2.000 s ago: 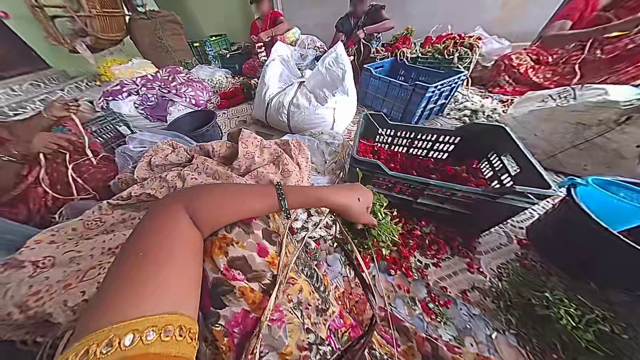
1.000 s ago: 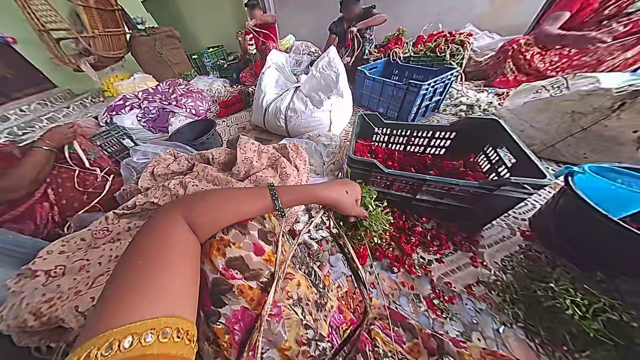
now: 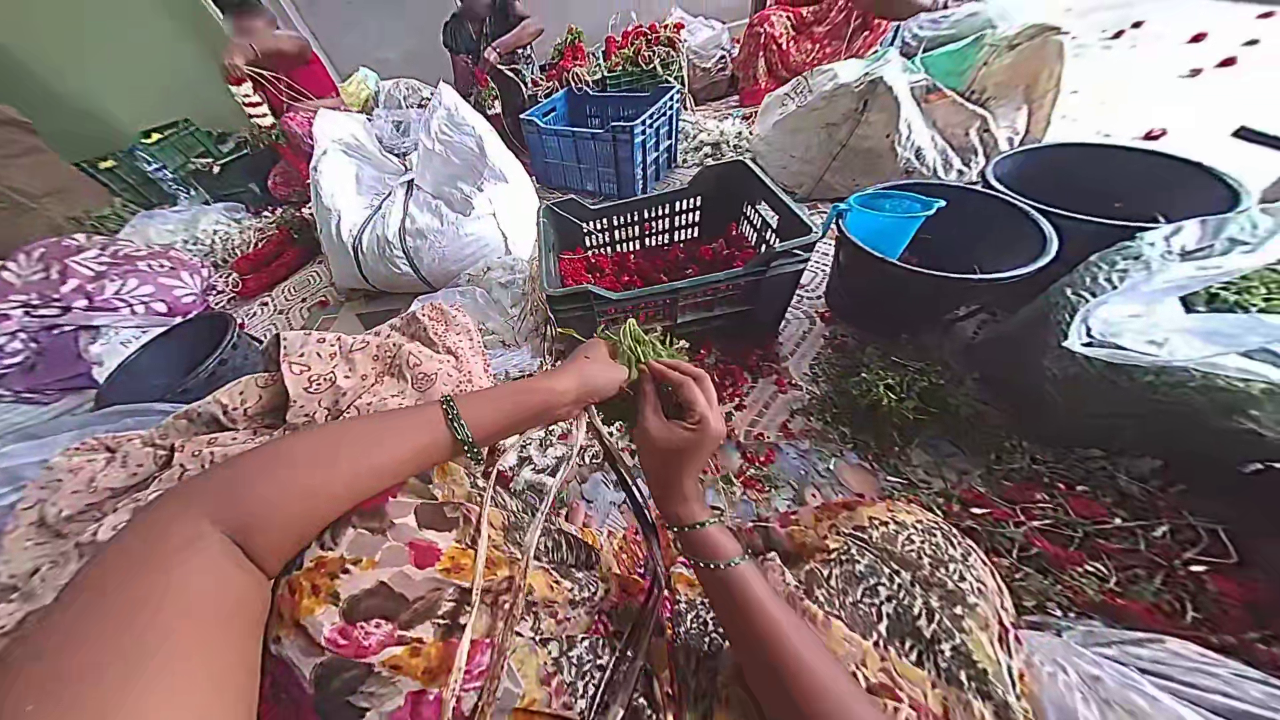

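My left hand point(image 3: 598, 374) is closed on a small bunch of green leafy sprigs point(image 3: 642, 346), in front of the dark plastic crate. My right hand point(image 3: 682, 415) meets it from the right, its thumb and finger pinched at the lower edge of the sprigs; whether it grips some of them is not clear. Long plant-fibre strips point(image 3: 520, 560) hang below my hands over the floral cloth point(image 3: 400, 610) on my lap. Just beyond, the dark crate point(image 3: 690, 300) holds red petals or flowers point(image 3: 655, 262).
Black tubs point(image 3: 940, 290), one with a blue mug point(image 3: 888, 222), stand at the right. Behind are a white sack point(image 3: 425, 200) and a blue crate point(image 3: 602, 140). Loose greens point(image 3: 890, 380) lie on the floor at right. Other people sit at the back.
My right hand has come into view and joined my left at the green sprigs. The view has swung to the right.
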